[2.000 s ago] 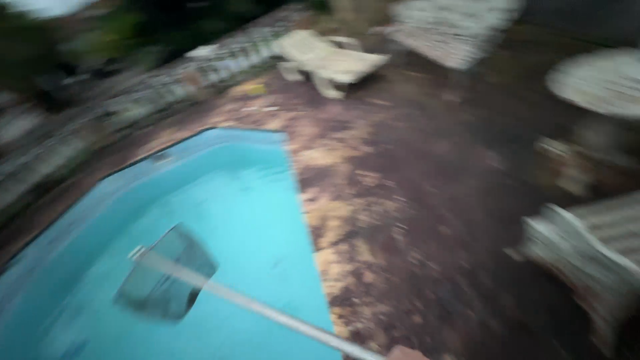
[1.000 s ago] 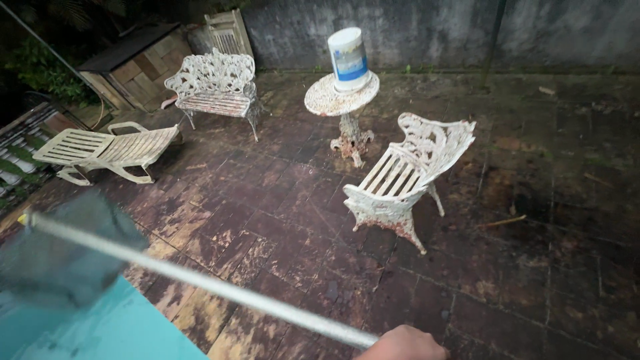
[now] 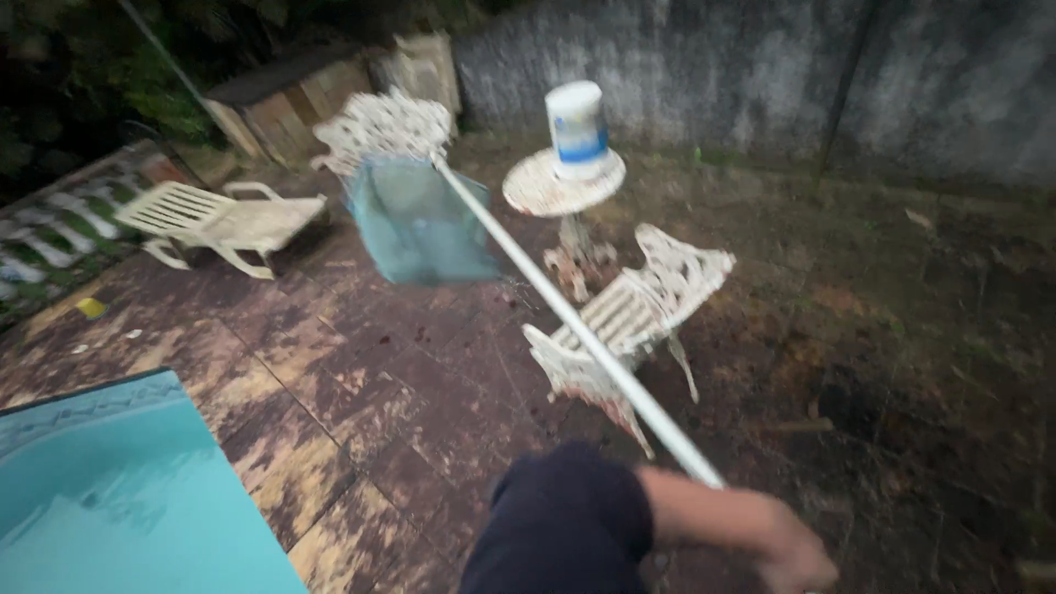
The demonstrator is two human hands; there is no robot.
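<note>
A long white pole (image 3: 569, 318) runs diagonally from the upper middle to the lower right. Its far end carries a blue-green mesh pool net (image 3: 421, 223), held in the air over the paving. My left hand (image 3: 792, 540), blurred at the lower right, is closed around the pole; the forearm reaches across from a dark sleeve (image 3: 561, 528) and covers part of the pole. My right hand is out of the frame. At the lower left lies the swimming pool (image 3: 124, 487) with turquoise water, to the left of the net and my hand.
A white slatted metal chair (image 3: 635, 318) stands behind the pole. Beyond are a round white table (image 3: 528, 186) bearing a plastic bucket (image 3: 577, 124), an ornate white bench (image 3: 379, 124), a sun lounger (image 3: 223, 219), a balustrade (image 3: 66, 227) and a grey wall (image 3: 726, 82). A yellow object (image 3: 91, 308) lies near the balustrade.
The net was over the pool two seconds ago; it has swung right, away from the water, to over the paving before the bench. More of my arm shows. The view has turned right.
</note>
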